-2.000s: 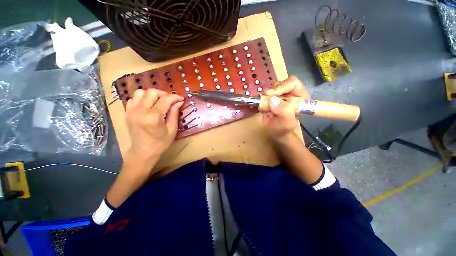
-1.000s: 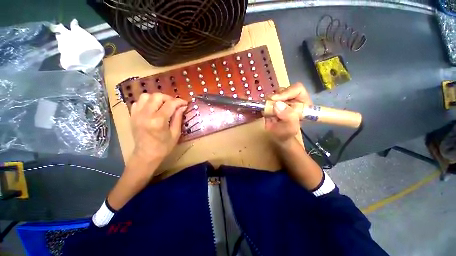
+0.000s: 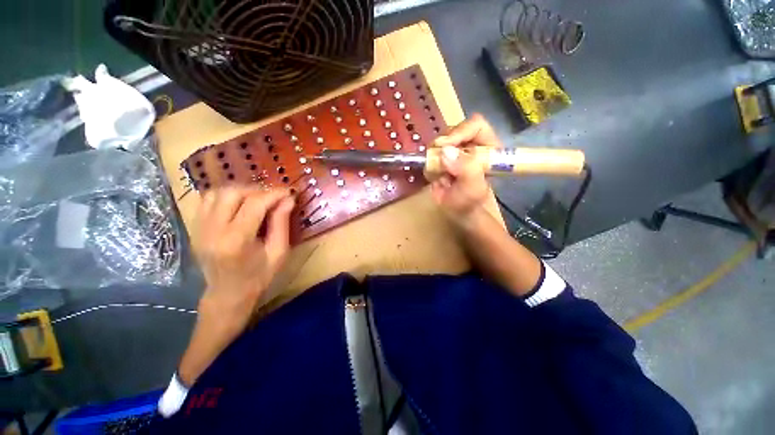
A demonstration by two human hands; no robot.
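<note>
My right hand (image 3: 459, 174) grips the pale wooden handle of the soldering iron (image 3: 531, 161). The iron's dark barrel points left and its tip is over the silvery terminals (image 3: 303, 159) on the reddish-brown board (image 3: 357, 200). My left hand (image 3: 242, 234) lies over the board's lower left part, thumb and fingers pinched on a thin lead or wire just left of the tip; which of the two I cannot tell. Short dark leads (image 3: 316, 210) lie beside its fingertips. Whether the tip touches a terminal is unclear.
The board lies on cardboard (image 3: 399, 242). A black fume fan (image 3: 280, 55) stands behind it. The iron stand with yellow sponge (image 3: 538, 95) is at the upper right. Plastic bags (image 3: 85, 212) and a white crumpled thing (image 3: 115, 110) are left. A blue bin (image 3: 110, 416) is lower left.
The view has shifted, so most things sit further left in the picture. Both hands keep their grip. The iron lies more level, its tip still near the left fingertips.
</note>
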